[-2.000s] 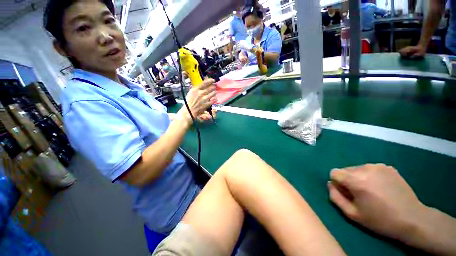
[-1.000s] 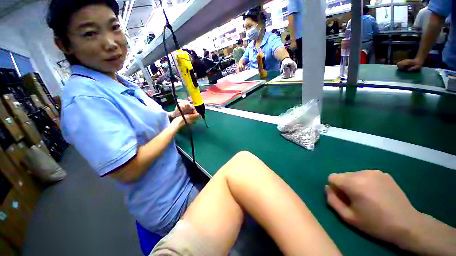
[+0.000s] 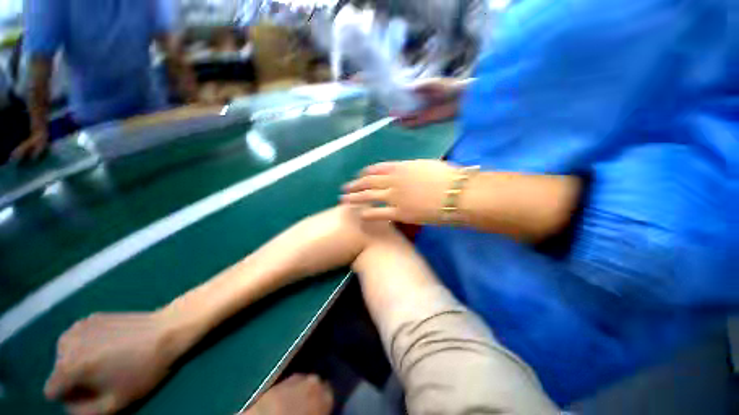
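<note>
My right hand lies on the green line surface at the lower left, loosely closed, with nothing visible in it. My right forearm runs back across the surface to my bent elbow, with a beige sleeve above it. My left hand shows only in part at the bottom edge, by the bench edge; its fingers are cut off or blurred. Another person's hand with a gold bracelet rests at my right elbow.
A person in blue is close on my right. Another person in light blue leans at the far left, a hand on the bench. A white strip runs along the green surface. Blurred people and a brown box-like shape stand behind.
The view has swung far to the right. The person with the yellow screwdriver and the clear bag are out of view. The person in blue and my left hand have come into view.
</note>
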